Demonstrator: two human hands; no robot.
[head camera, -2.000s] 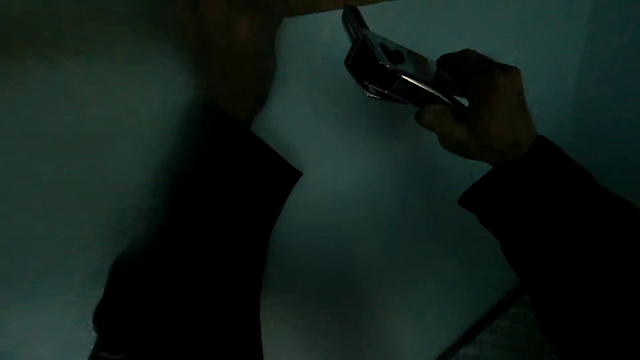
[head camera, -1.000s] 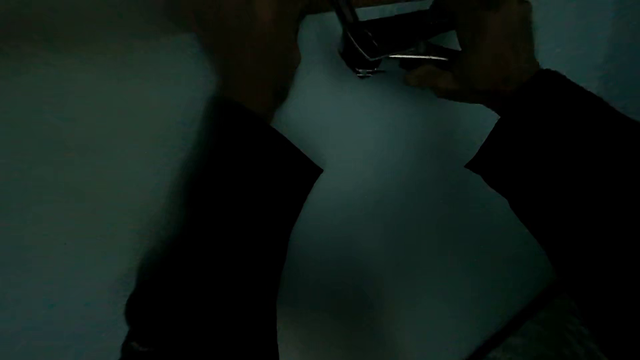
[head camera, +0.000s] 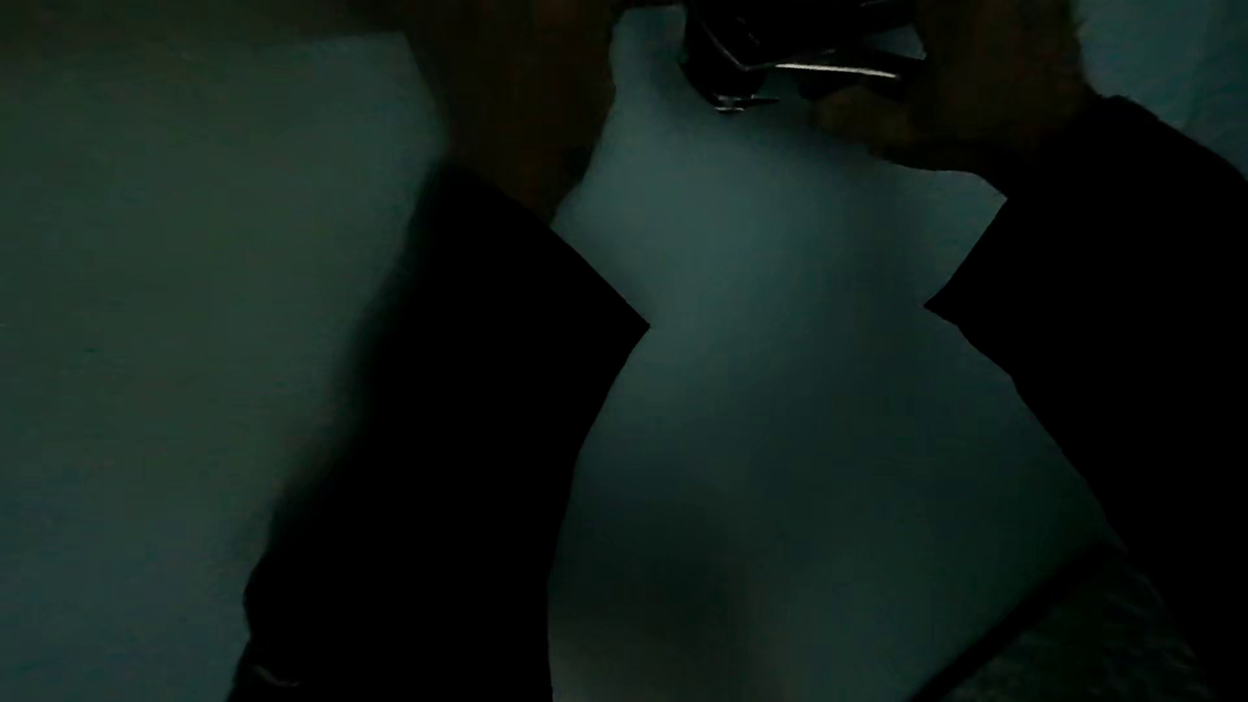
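Observation:
The view is very dark. My right hand (head camera: 975, 88), in a black sleeve, is closed around a dark metal hand tool (head camera: 760, 39) at the top right. The tool has shiny edges and looks like a stapler or tacker, but its exact kind is unclear, and its upper part is cut off by the frame. My left hand (head camera: 522, 88) lies to the left of the tool, near the top edge of a pale sheet (head camera: 721, 253). Its fingers are out of the frame or lost in shadow. Both hands are over the upper part of the sheet.
A brownish surface (head camera: 195, 18) shows along the top left, beyond the sheet's edge. At the bottom right a dark diagonal edge (head camera: 1014, 619) borders a rough grey surface (head camera: 1092, 648). The sheet carries soft shadows from both arms.
Since two seconds ago, my right hand and the tool have moved up in the view, and part of the tool has left the frame. My left hand appears somewhat further right.

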